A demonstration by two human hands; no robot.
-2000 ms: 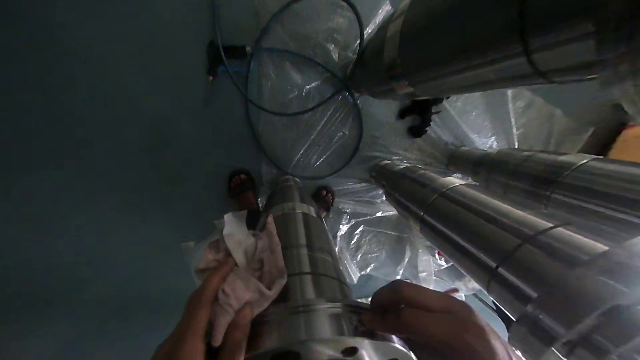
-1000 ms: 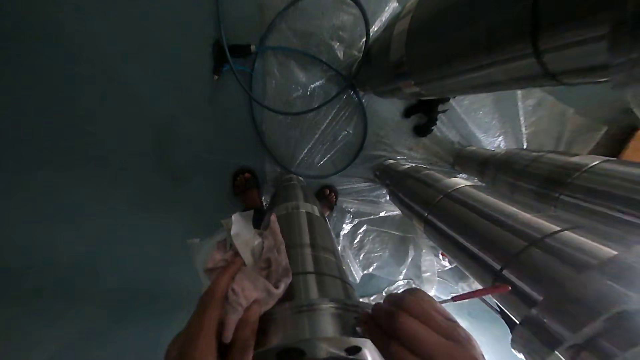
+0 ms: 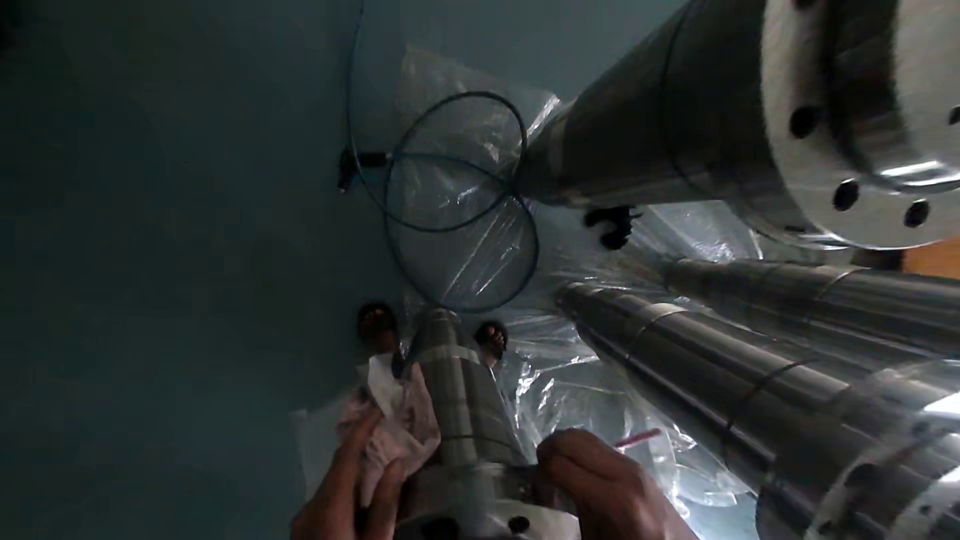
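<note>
A metal shaft with a drilled flange stands upright on the floor between the person's feet, seen from above. My left hand grips a crumpled pinkish-white cloth against the left side of the shaft. On the right, my right hand has its fingers curled at the flange's edge. A thin red stick-like tool sticks out beyond that hand to the right; its other end is hidden behind the hand.
A larger flanged metal cylinder stands at the upper right, with more metal shafts below it. Clear plastic sheeting lies around their bases. A coiled blue air hose with a black air gun lies ahead on the floor.
The red tool, not clearly visible two seconds ago, shows beside my right hand one second ago and now. The view has shifted, bringing the large cylinder's flange into sight. My left hand still holds the cloth.
</note>
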